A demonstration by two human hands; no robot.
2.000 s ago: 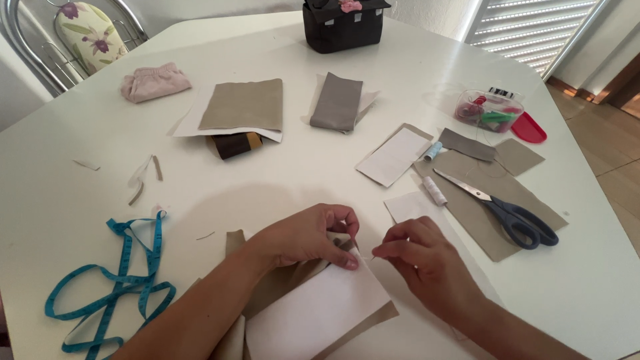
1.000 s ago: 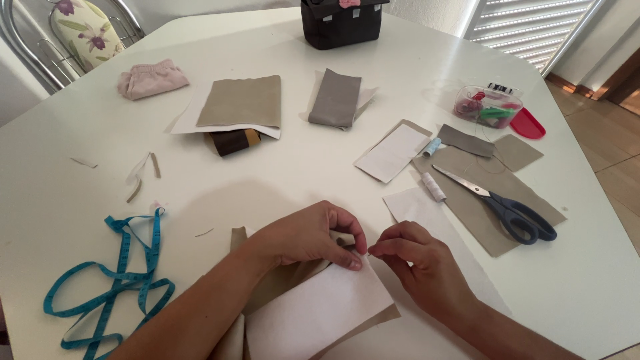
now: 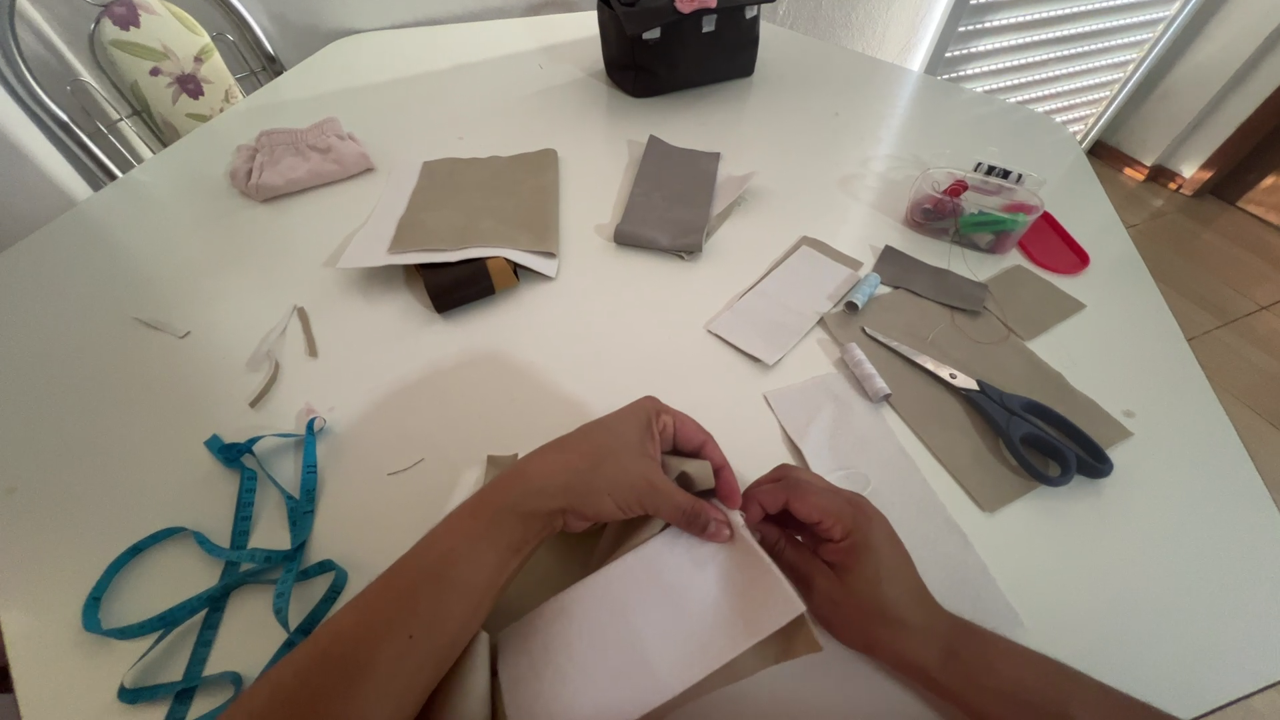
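Observation:
My left hand (image 3: 640, 475) pinches the top corner of a white-backed beige fabric piece (image 3: 650, 620) between thumb and fingers. Beige material is bunched beneath that piece and behind the hand. Against the piece's right edge, close to the left fingertips, my right hand (image 3: 820, 540) has its thumb and forefinger pressed together; whether a needle or thread is between them cannot be made out. Right of the hands lie a white thread spool (image 3: 866, 373), a light blue thread spool (image 3: 862, 292) and dark-handled scissors (image 3: 1000, 410), the scissors resting on a beige fabric sheet (image 3: 1075, 400).
A blue measuring tape (image 3: 235, 550) lies tangled at left, near thin scraps (image 3: 305, 332). Farther back are pink gathered cloth (image 3: 300, 160), beige fabric (image 3: 480, 205), folded grey fabric (image 3: 668, 195), a black bag (image 3: 680, 50), a clear plastic box (image 3: 970, 212) and its red lid (image 3: 1055, 243).
My right hand was a little apart from the fabric edge two seconds ago; its fingertips now touch that edge beside the left fingers. The left hand keeps its pinch.

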